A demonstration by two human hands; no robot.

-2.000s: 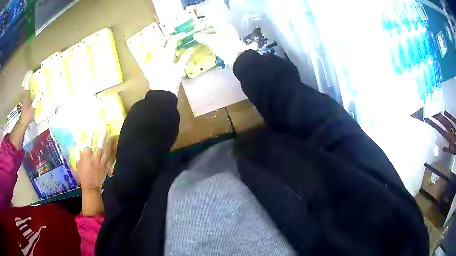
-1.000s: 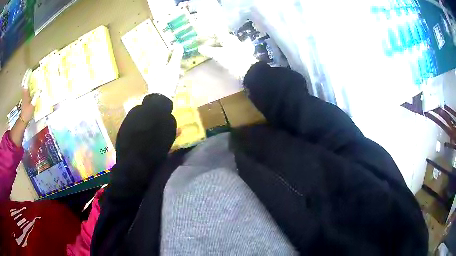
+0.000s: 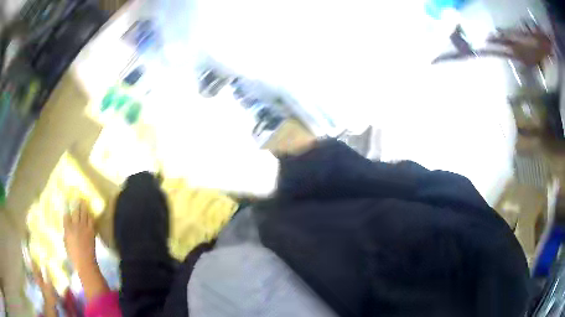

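Observation:
The view is blurred and overexposed. Green plastic parts [image 3: 122, 104] stand in a row at the left, by a pale yellow fixture [image 3: 118, 145]. My left sleeve ends just below that fixture; my left hand is lost in the glare, so its shape and hold cannot be told. My right sleeve reaches in from the right; my right hand cannot be made out against the white glare beside it. Another yellow fixture [image 3: 198, 217] lies right of my left sleeve, near the bench edge.
A neighbour's hand [image 3: 79, 232] with a pink cuff rests on a yellow fixture [image 3: 52, 217] at the lower left. Small dark items [image 3: 214, 80] lie in a diagonal band across the upper middle. White glare covers the centre and right. Brown chair parts [image 3: 517, 46] show at upper right.
The view has swung to the right and blurred, so the green parts and fixtures sit further left and lower. My right sleeve now lies more across the body.

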